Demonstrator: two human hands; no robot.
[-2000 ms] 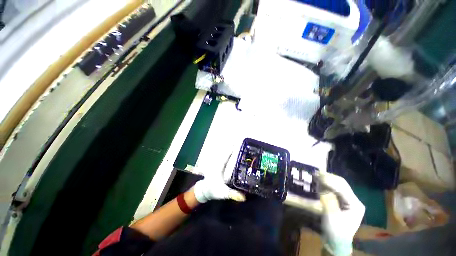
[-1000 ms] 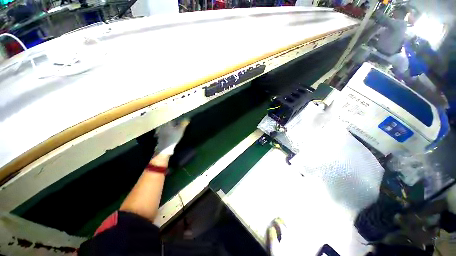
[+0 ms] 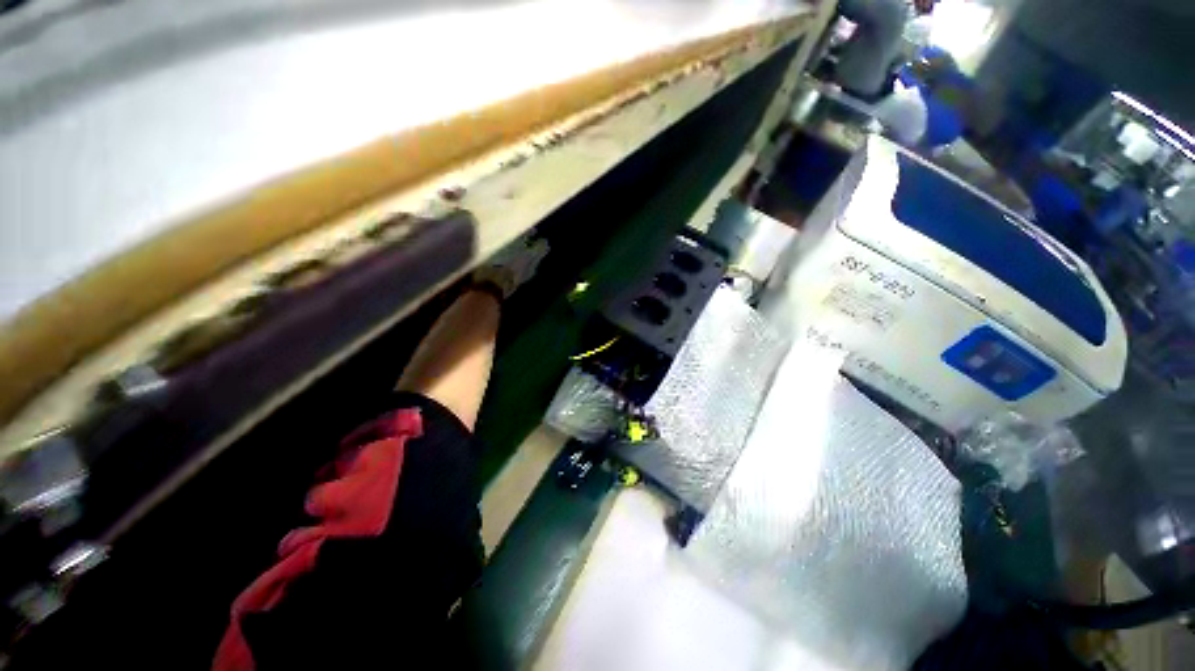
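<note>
My left arm, in a black and red sleeve, reaches forward over the dark green conveyor belt (image 3: 535, 344). My left hand (image 3: 519, 262), in a white glove, is small and partly in shadow under the rail's edge. Its fingers and anything in them cannot be made out. My right hand is not in view. A black multi-hole unit (image 3: 666, 304) with a row of round holes and a yellow wire lies right of the belt. Small black-and-yellow wired parts (image 3: 632, 430) lie just in front of it.
A whitish bubble sheet (image 3: 852, 524) covers part of the white board (image 3: 642, 590). A white box with a blue top (image 3: 970, 295) stands behind it. The cream rail (image 3: 577, 184) runs above the belt at left. A person (image 3: 868, 46) is at the far top. Clear plastic lies at right.
The view has moved in toward the belt and the multi-hole unit. My left arm reaches farther along the belt, under the rail. My right hand and the black housing seen earliest are out of view.
</note>
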